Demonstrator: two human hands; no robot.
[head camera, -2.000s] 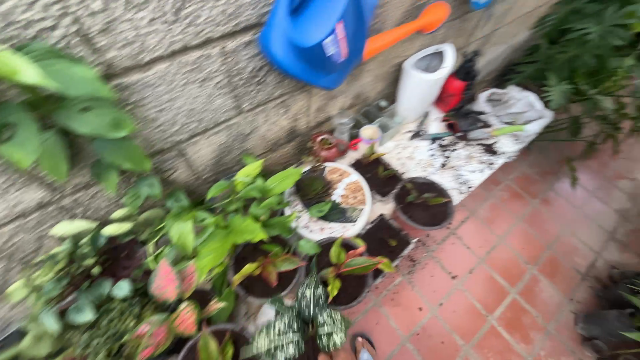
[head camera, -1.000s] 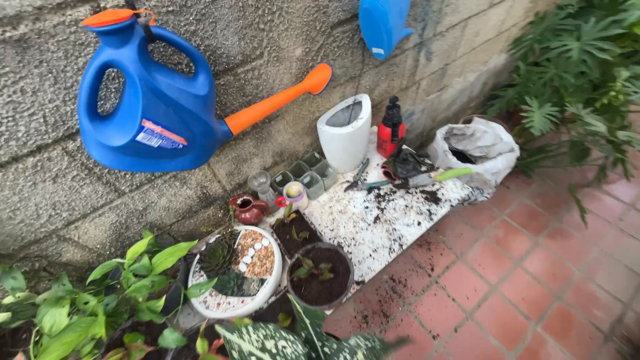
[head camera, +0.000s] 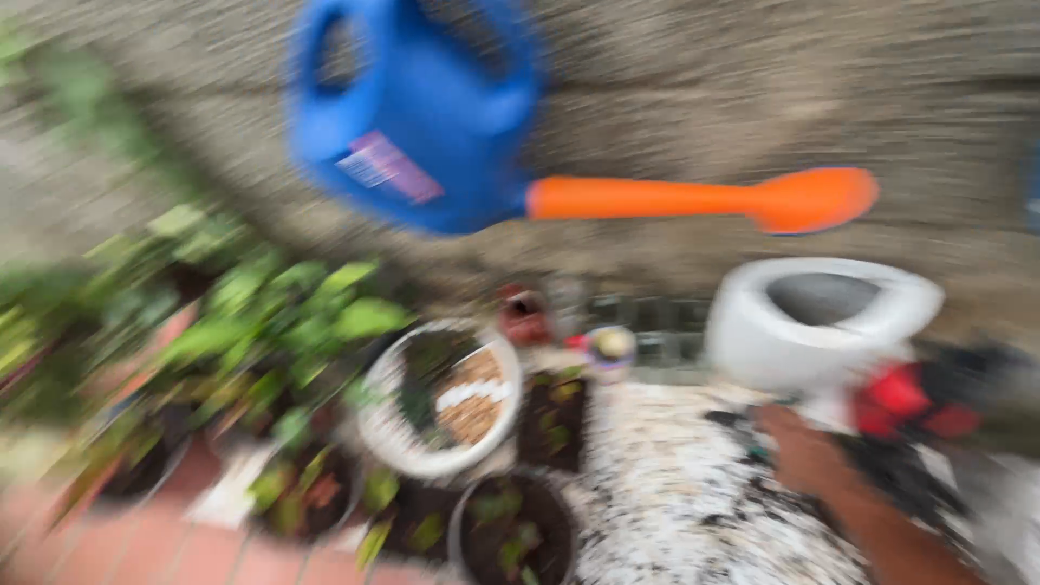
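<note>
My right hand (head camera: 792, 443) reaches in from the lower right over the soil-strewn white board (head camera: 650, 479). Its fingers are at a dark tool with some green (head camera: 751, 439), blurred; whether they grip it cannot be told. Just behind the hand stands a white ceramic pot (head camera: 821, 325), and a red bottle with a black top (head camera: 890, 398) is to its right. My left hand is out of view. Left of the board are a round dish garden (head camera: 479, 398) with pebbles, a square pot of seedlings (head camera: 556, 418) and a round pot of dark soil (head camera: 516, 528).
A blue watering can (head camera: 431, 122) with an orange spout hangs on the rough block wall (head camera: 666, 106). Leafy potted plants (head camera: 268, 325) crowd the left. A small reddish jug (head camera: 524, 313) and clear glass containers (head camera: 666, 329) stand along the wall. Red floor tiles (head camera: 187, 552) show at lower left.
My right hand, absent from both earlier frames, has come in at the lower right, by the tools on the board. The view has shifted and is blurred.
</note>
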